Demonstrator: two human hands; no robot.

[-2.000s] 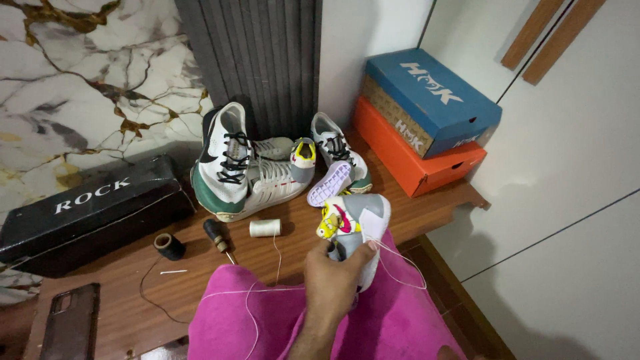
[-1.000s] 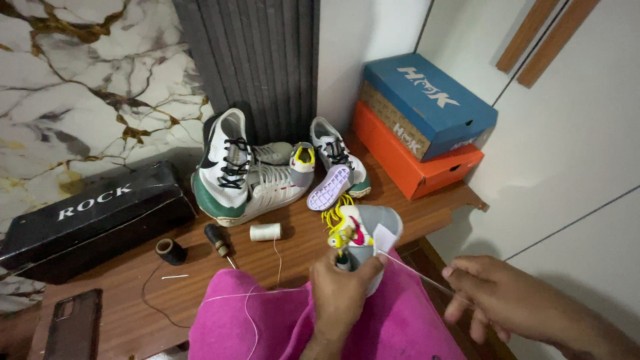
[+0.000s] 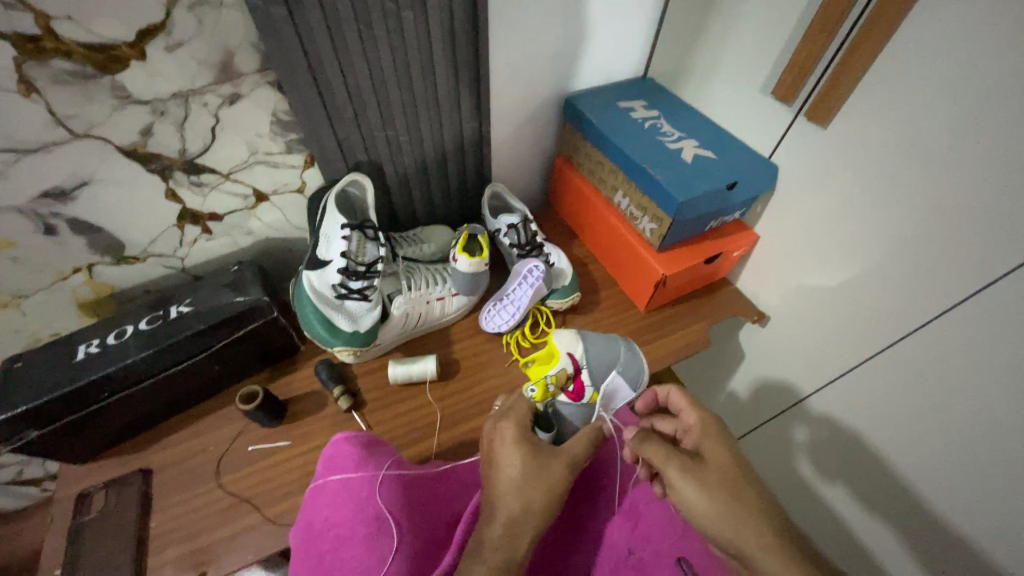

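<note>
My left hand (image 3: 532, 464) grips a small grey and white shoe (image 3: 596, 368) with yellow laces (image 3: 532, 328) and a cartoon print, above my lap on a pink cloth (image 3: 384, 496). A white patch (image 3: 614, 395) sticks out at the shoe's side. Close to it, my right hand (image 3: 668, 440) pinches white thread (image 3: 617, 472) between thumb and fingers; whether a needle is there cannot be told. More thread runs over the cloth. Behind on the wooden table lie a white thread spool (image 3: 413, 370), a dark thread spool (image 3: 261, 406) and an awl with a dark handle (image 3: 342, 392).
Several sneakers (image 3: 340, 272) and a small lilac-soled shoe (image 3: 514, 296) stand at the back of the table (image 3: 200, 480). A black box (image 3: 144, 360) is at left, a phone case (image 3: 108, 524) in front of it. A blue shoebox (image 3: 672, 152) rests on an orange one (image 3: 696, 272) at right.
My right hand, stretched out to the right with the thread a second ago, has come back in beside the shoe. It was out of view before that. My left hand still holds the shoe.
</note>
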